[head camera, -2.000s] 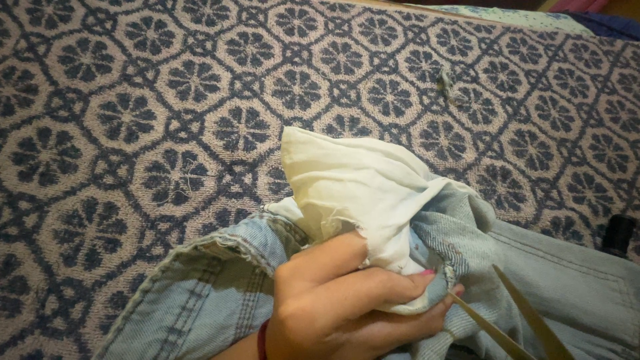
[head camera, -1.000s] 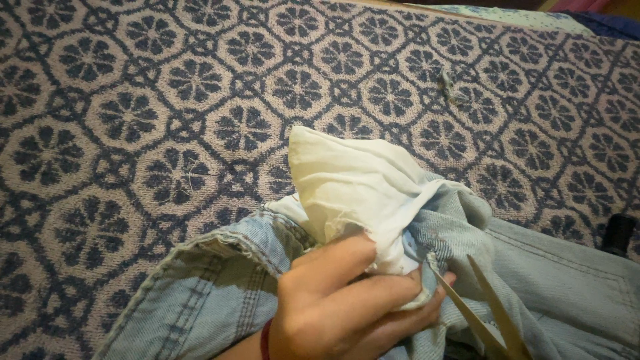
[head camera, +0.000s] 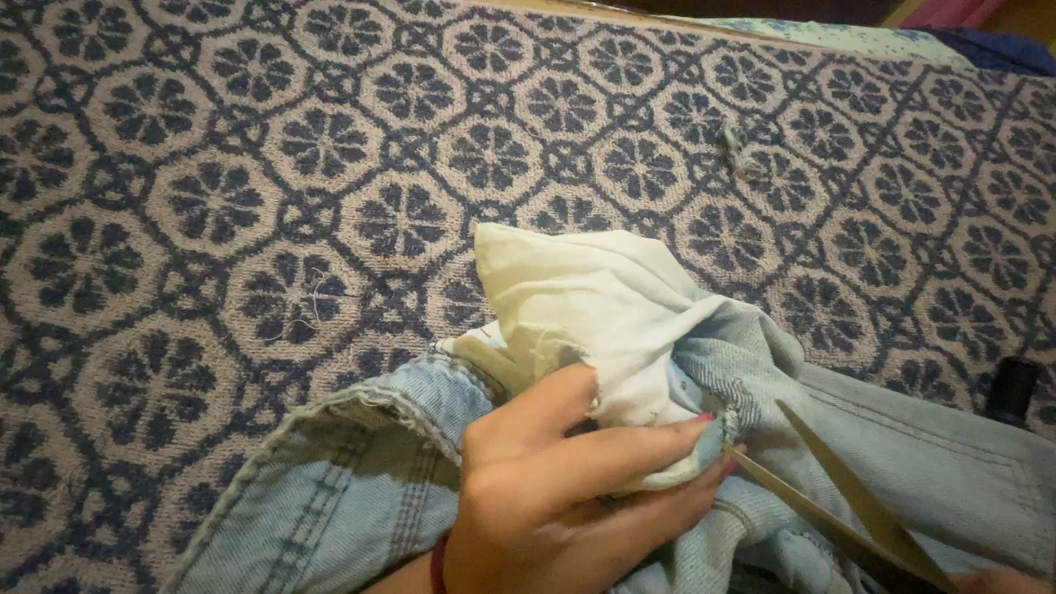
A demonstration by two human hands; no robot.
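Note:
Light blue denim jeans lie bunched up with a white pocket lining pulled out and frayed at a hole. My left hand pinches the lining and a denim seam between thumb and fingers. A pair of scissors has its blades apart, the lower tip touching the seam edge close to my fingertips. Only a small part of my right hand shows at the bottom right, at the scissors' lower end; its grip on the handles is out of frame.
A patterned blue and beige woven cloth lies under the jeans. A small tuft of threads and a loose thread rest on it. A black cylindrical object is at the right, and folded fabric at the far edge.
Between the earlier frames the scissors shifted left and their blades changed angle; now they are back a little to the right, blades spread. The left hand keeps its hold, nearly unmoved.

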